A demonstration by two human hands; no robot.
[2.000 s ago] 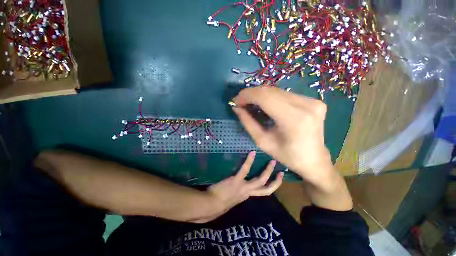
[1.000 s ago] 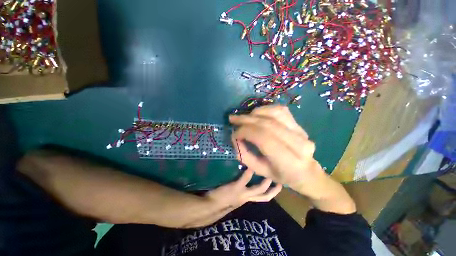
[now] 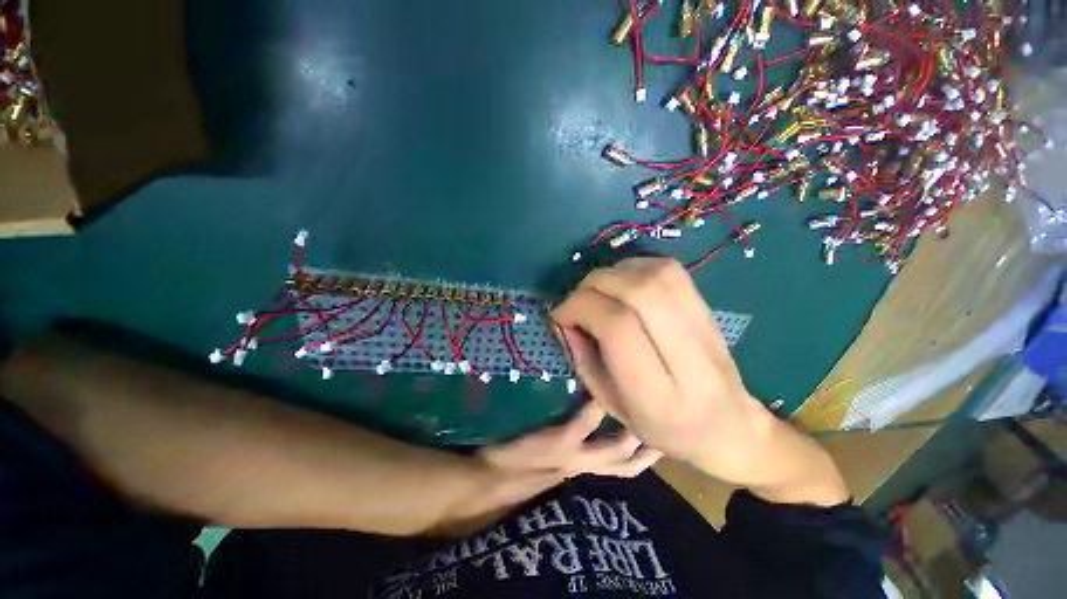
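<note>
A perforated clear-grey strip (image 3: 404, 349) lies on the green mat. Brass modules (image 3: 398, 290) sit in a row along its far edge, with red and dark leads and white connectors trailing toward me. My right hand (image 3: 649, 351) covers part of the strip's right side, fingertips pinched at the right end of the row. A thin lead and a white connector (image 3: 573, 384) show beside the fingers; the module at the fingertips is hidden. My left hand (image 3: 573, 449) is just below, partly behind the right hand, with fingers apart and nothing visible in it.
A loose pile of modules (image 3: 866, 117) lies at the upper right, its edge over flat cardboard (image 3: 924, 263). Clear plastic film (image 3: 1047, 170) is at the right edge. An open cardboard box (image 3: 35, 193) with more modules stands at the upper left. A whitish dotted strip lies on the cardboard.
My right hand has come down from above the strip to the end of the row, bringing the small brass module. My left hand stays low beside it. The view has moved closer.
</note>
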